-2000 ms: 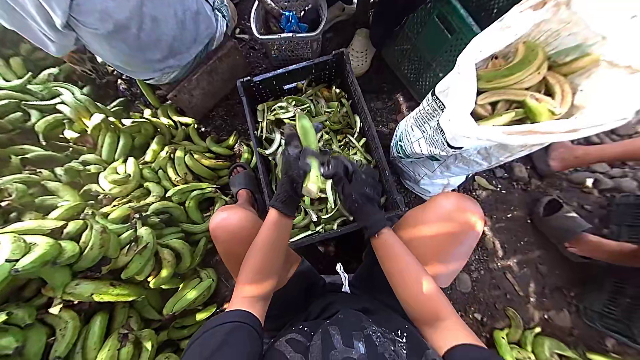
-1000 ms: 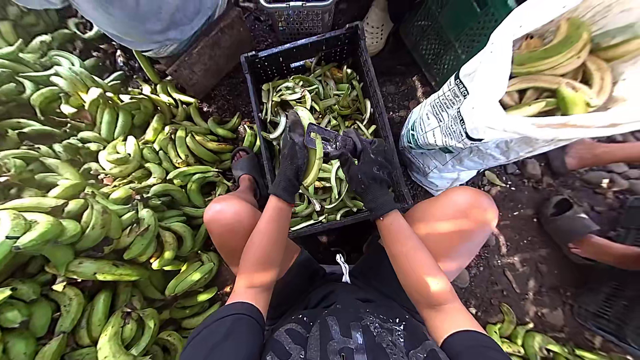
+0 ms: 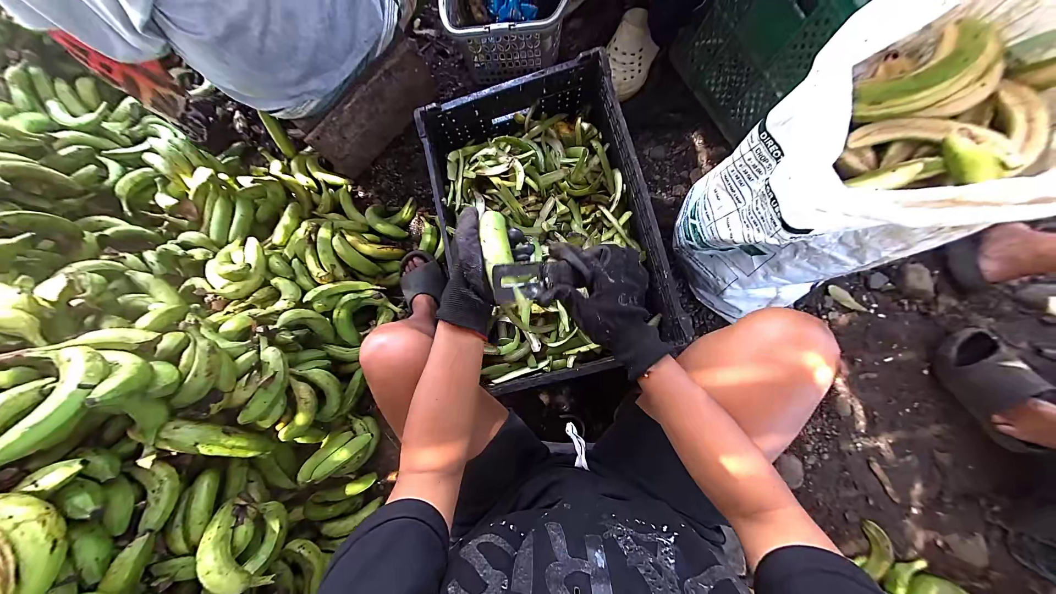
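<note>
My left hand (image 3: 469, 276), in a black glove, holds a green plantain (image 3: 496, 239) upright over a black plastic crate (image 3: 642, 194). My right hand (image 3: 606, 293), gloved too, grips a peeler (image 3: 518, 280) whose dark, flat head lies across the lower part of the plantain. Green peel strips (image 3: 544, 177) fill much of the crate below both hands. Part of the plantain is hidden behind the peeler and the left fingers.
Unpeeled green plantains (image 3: 239, 272) are heaped at left. A white woven sack (image 3: 742, 223) of peeled plantains (image 3: 932, 99) stands at right. Beyond the crate are a grey basket (image 3: 511, 49), a green crate (image 3: 742, 58) and a person's clog (image 3: 632, 54). Another person's sandaled foot (image 3: 990, 379) is at right.
The plantain, tilted up above my hands two seconds ago, is now held lower in my left hand. My right hand, with the peeler, has moved down along it since the last frame.
</note>
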